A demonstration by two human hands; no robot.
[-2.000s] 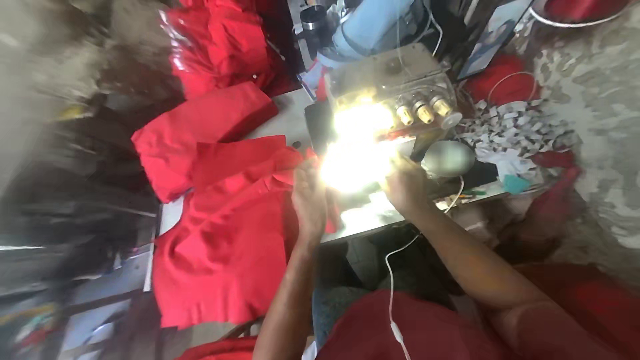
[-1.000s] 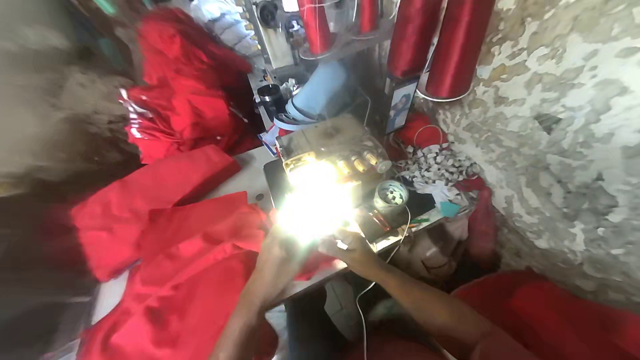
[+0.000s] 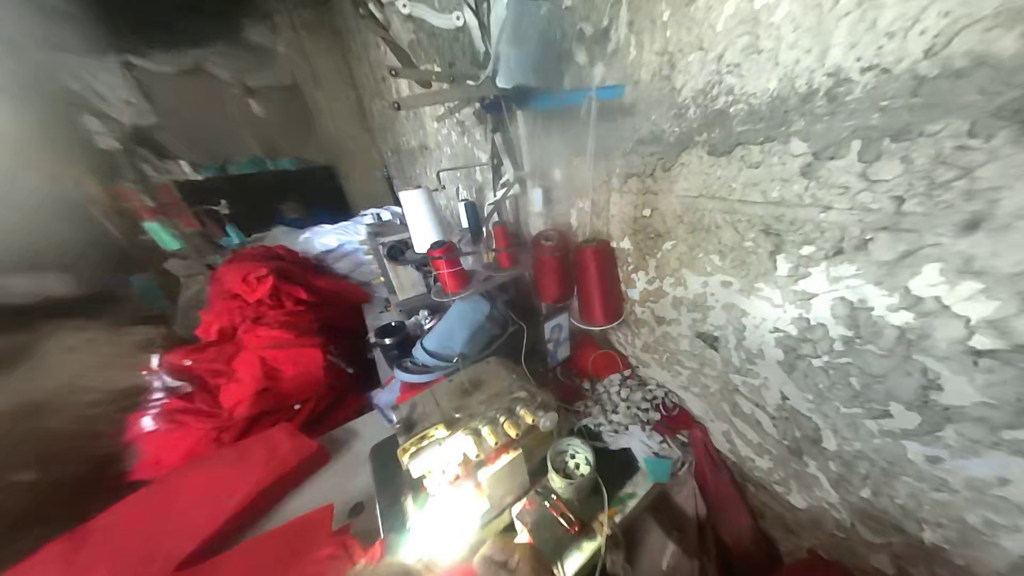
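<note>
An overlock sewing machine (image 3: pixel 472 408) with a row of tension knobs stands at lower centre, its front washed out by a bright lamp glare (image 3: pixel 444 524). Just beneath the glare, at the bottom edge, a small part of my right hand (image 3: pixel 508 556) shows near the machine's front. A blurred sliver of my left hand (image 3: pixel 388 568) lies at the bottom edge beside red fabric (image 3: pixel 280 552). What either hand holds is hidden by the frame edge and glare. A folded red fabric piece (image 3: pixel 176 504) lies on the table to the left. Red-handled snips (image 3: pixel 560 512) are right of the machine.
A large heap of red fabric (image 3: pixel 272 344) is at left. Behind the machine are a blue cloth item (image 3: pixel 456 336), a black cup (image 3: pixel 392 340) and red thread cones (image 3: pixel 598 284). A tin (image 3: pixel 571 464) and white scraps (image 3: pixel 628 404) sit near the peeling wall (image 3: pixel 800 280).
The view has swung up and toward the wall. Both hands, seen earlier in the glare at the machine, are now mostly below the frame.
</note>
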